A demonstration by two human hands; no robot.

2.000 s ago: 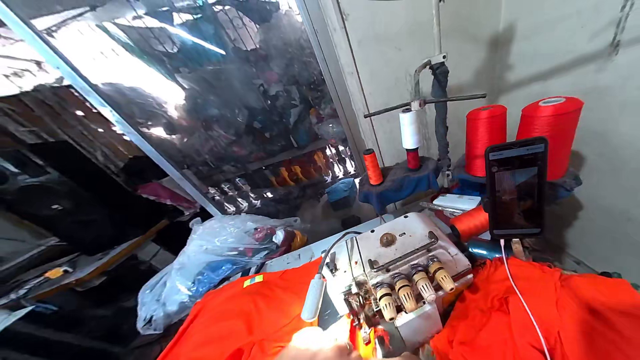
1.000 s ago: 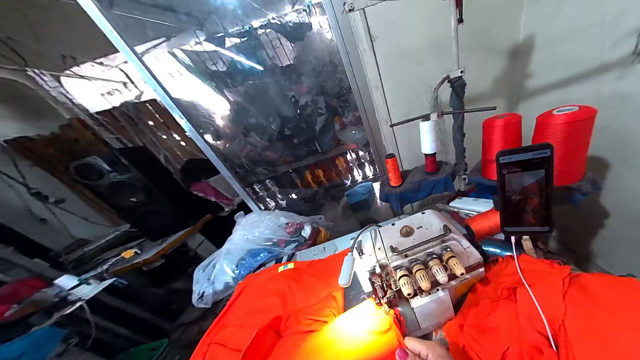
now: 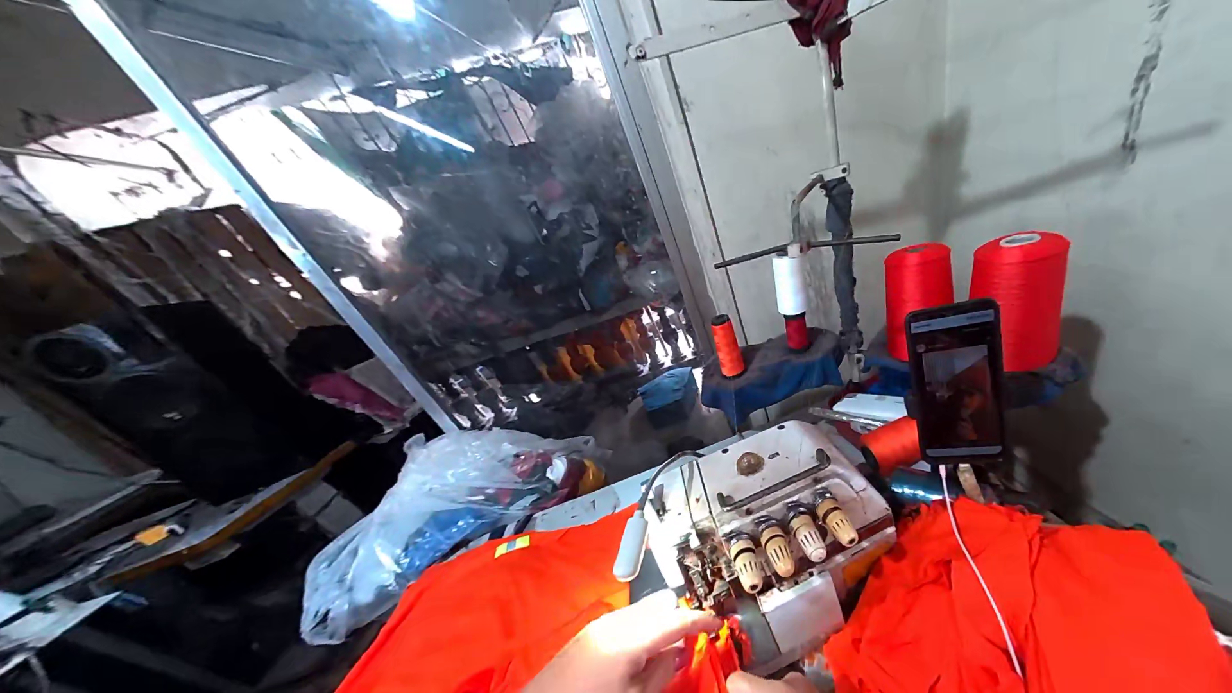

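An overlock sewing machine [image 3: 780,520] with several tension knobs stands at the lower middle. My left hand [image 3: 626,645] is at its needle area, fingers on the edge of the orange fabric [image 3: 500,597], which spreads left from the machine. Low at the bottom edge, only the fingers of my right hand [image 3: 770,681] show, against the gathered fabric edge; the rest is cut off. A small lamp [image 3: 630,547] on a bent cable hangs over the fabric beside the presser foot area. More orange fabric [image 3: 1068,587] is heaped right of the machine.
A phone [image 3: 956,380] with a white cable stands upright behind the right heap. Large red thread cones [image 3: 1020,298], an orange spool [image 3: 727,346] and a white spool [image 3: 790,284] stand behind the machine. A clear plastic bag [image 3: 433,520] lies left, below a metal-framed glass panel [image 3: 510,202].
My left hand now shows at the needle area, where one second ago bright glare lay on the fabric. My right hand has moved lower, mostly out of view.
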